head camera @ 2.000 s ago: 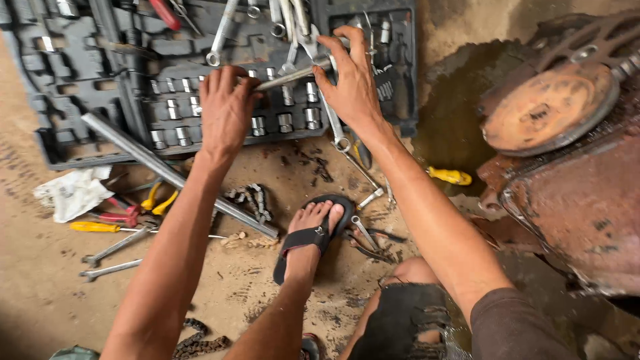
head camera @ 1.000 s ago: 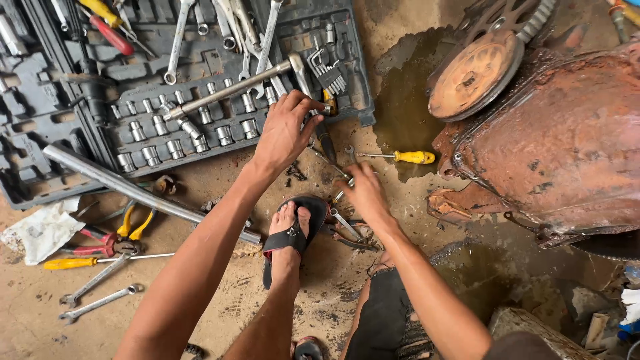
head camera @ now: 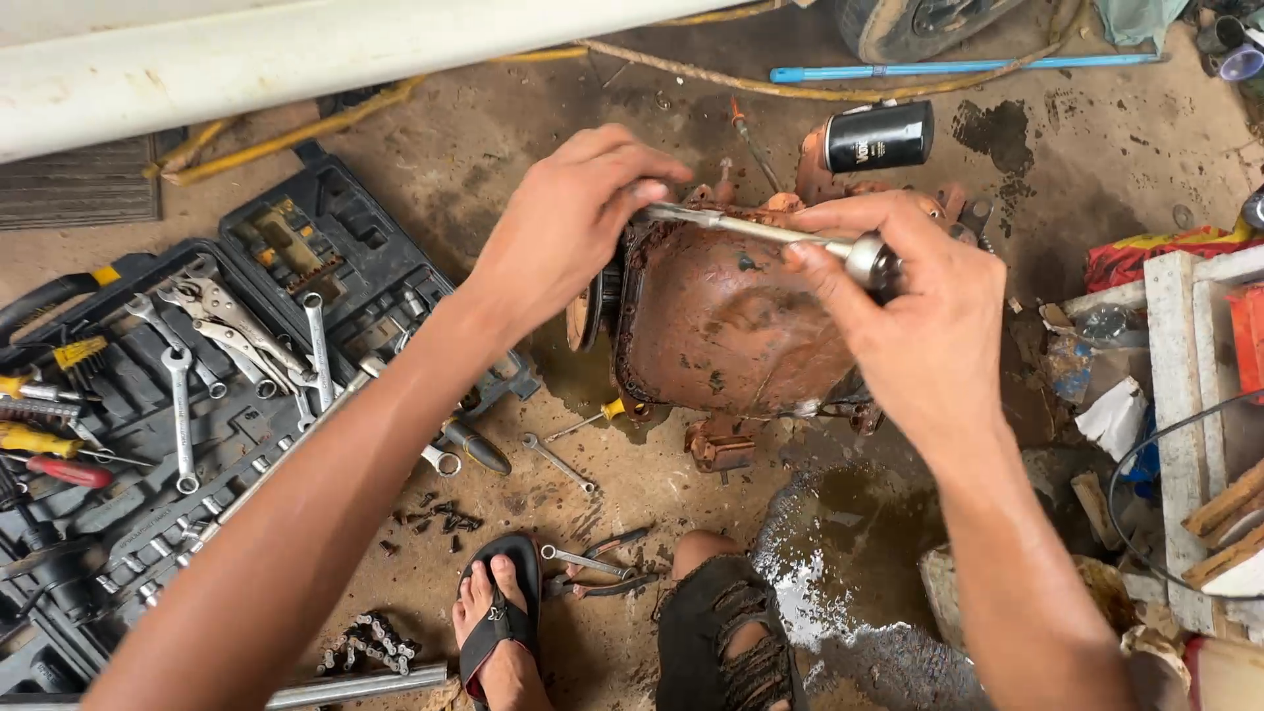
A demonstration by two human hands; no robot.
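My right hand (head camera: 913, 296) is closed around the dark-ended head of a metal ratchet or driver tool (head camera: 760, 229). The tool's shaft runs left across the upper edge of a rusty engine block with its oil pan (head camera: 741, 316). At the shaft's far end, the fingers of my left hand (head camera: 592, 207) close on the tip. What sits on that tip is hidden by the fingers. A black oil filter (head camera: 879, 136) stands out from the block behind my right hand. Left of the block is a round pulley (head camera: 585, 314), partly covered by my left forearm.
An open socket set case (head camera: 375, 247) with wrenches and locking pliers lies at left. On the floor are a yellow-handled screwdriver (head camera: 612, 407), a combination wrench (head camera: 559, 464), pliers (head camera: 612, 588), loose bolts (head camera: 444, 518) and a liquid puddle (head camera: 849, 533). A white wooden crate (head camera: 1175, 395) stands at right.
The view has swung right, toward the engine. Both hands have moved from around the socket case and the floor beside it to above the engine block, with a shafted tool between them.
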